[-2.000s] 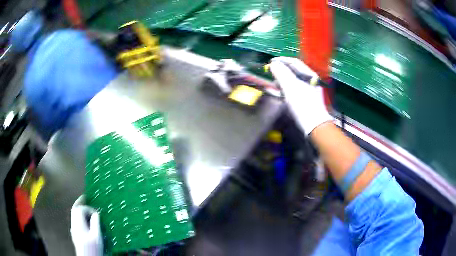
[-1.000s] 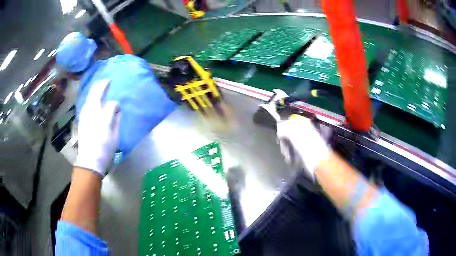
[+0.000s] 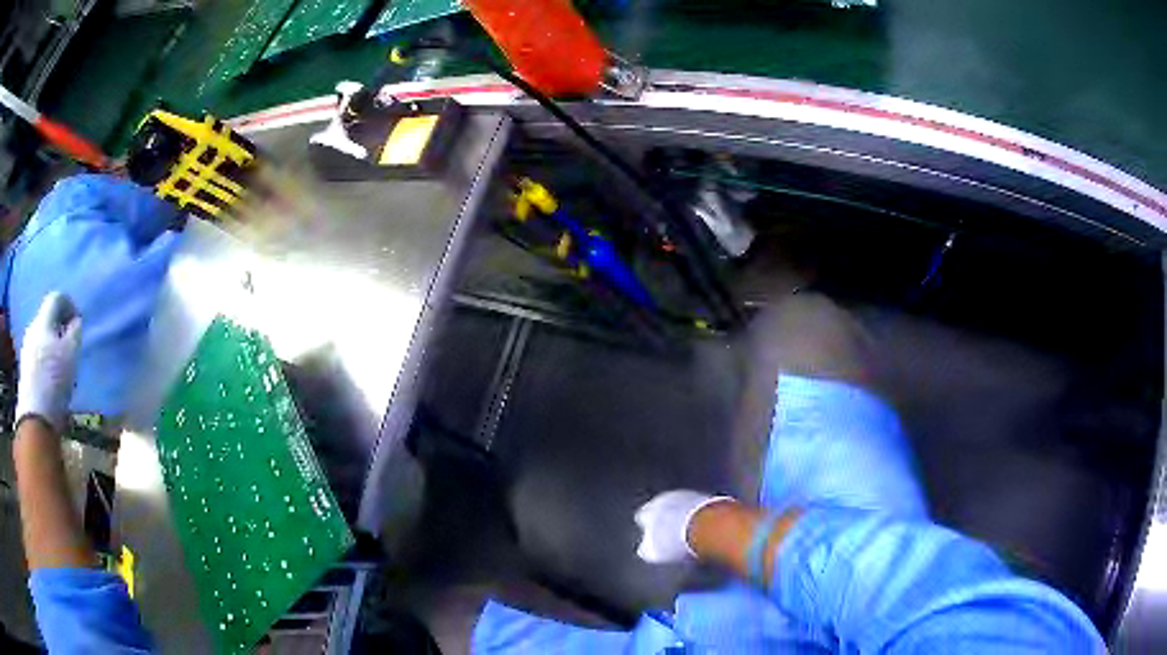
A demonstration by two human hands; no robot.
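Observation:
The green circuit board (image 3: 243, 480) lies solder side up on the steel bench, at its near edge. My left hand (image 3: 49, 358), in a white glove, is raised at the far left, off the board; nothing shows in it, but its fingers are unclear. My right hand (image 3: 672, 527), also gloved, is low right of the bench, fingers curled, nothing visible in it. The soldering iron (image 3: 429, 54) is at the far bench edge, partly hidden, with its black cord running down right. The yellow sponge (image 3: 407, 140) sits in the dark stand tray.
A person's blue-clad back (image 3: 96, 275) is at the left, close to the bench. A yellow rack (image 3: 198, 160) stands at the bench's far left. A red-orange hanging tube (image 3: 544, 45) is above the conveyor (image 3: 1024, 64). A blue-yellow item (image 3: 595, 256) lies in the dark space under the conveyor.
The view has swung right and down. My right hand has left the iron stand and dropped low beside the bench. My left hand stays raised off the board.

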